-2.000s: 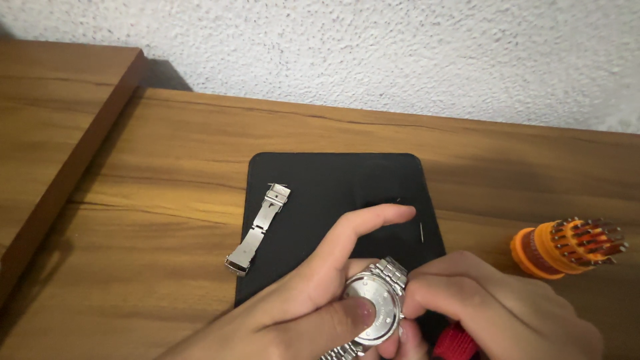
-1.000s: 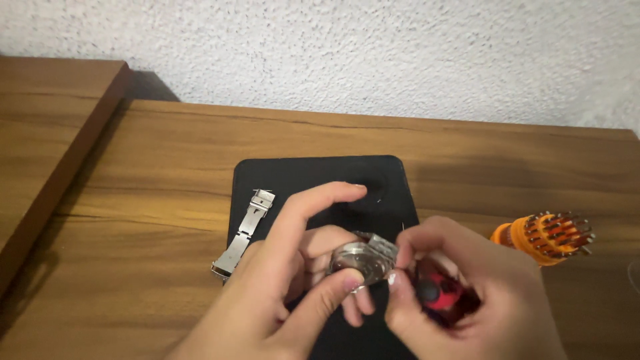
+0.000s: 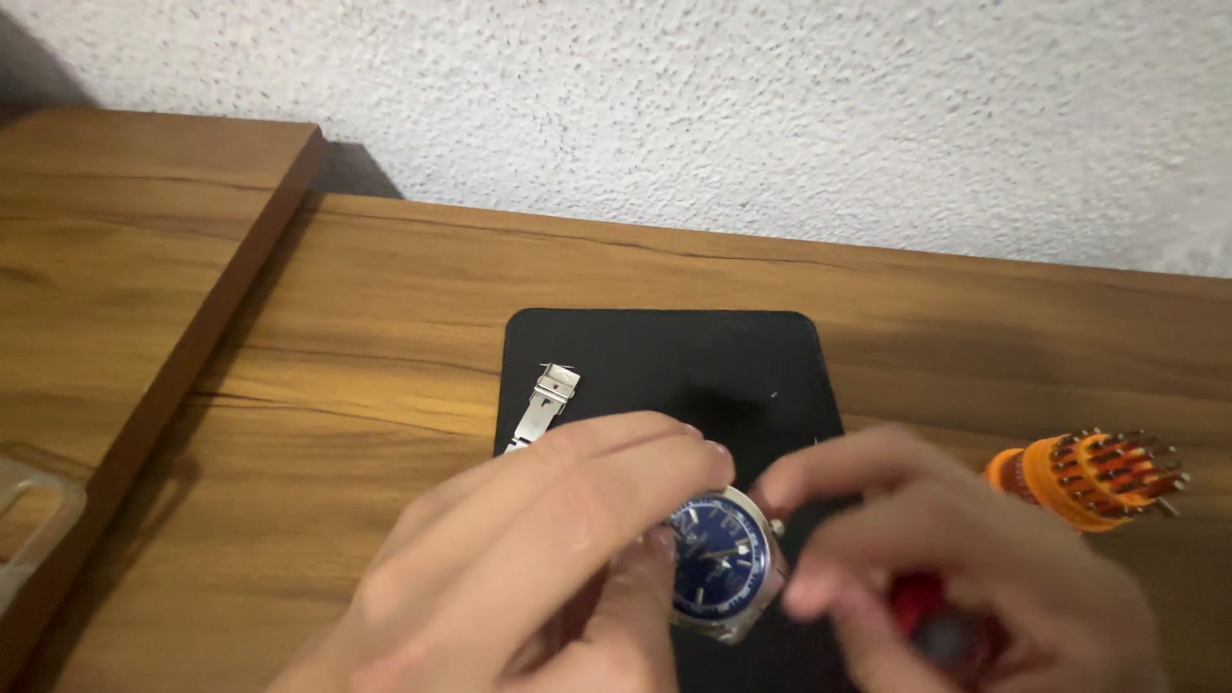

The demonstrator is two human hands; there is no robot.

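A wristwatch (image 3: 717,556) with a blue dial and steel case faces up, its left side covered by my left hand (image 3: 539,549), which grips it above the black mat. My right hand (image 3: 953,568) is blurred at the watch's right side, near the crown, with a red and black tool handle (image 3: 938,626) held in its palm; the tool's tip is hidden. On the mat (image 3: 664,356), to the upper left of the watch, lies a steel folding clasp (image 3: 546,399), its lower end behind my left hand.
An orange holder of screwdriver bits (image 3: 1088,478) lies at the right on the wooden table (image 3: 404,289). A raised wooden board (image 3: 125,250) is at the left, with a clear plastic piece (image 3: 43,510) at the edge. A textured wall stands behind.
The watch has been turned over: its metal back showed two seconds ago, and its blue dial shows now. My left hand's raised index finger has come down over the watch.
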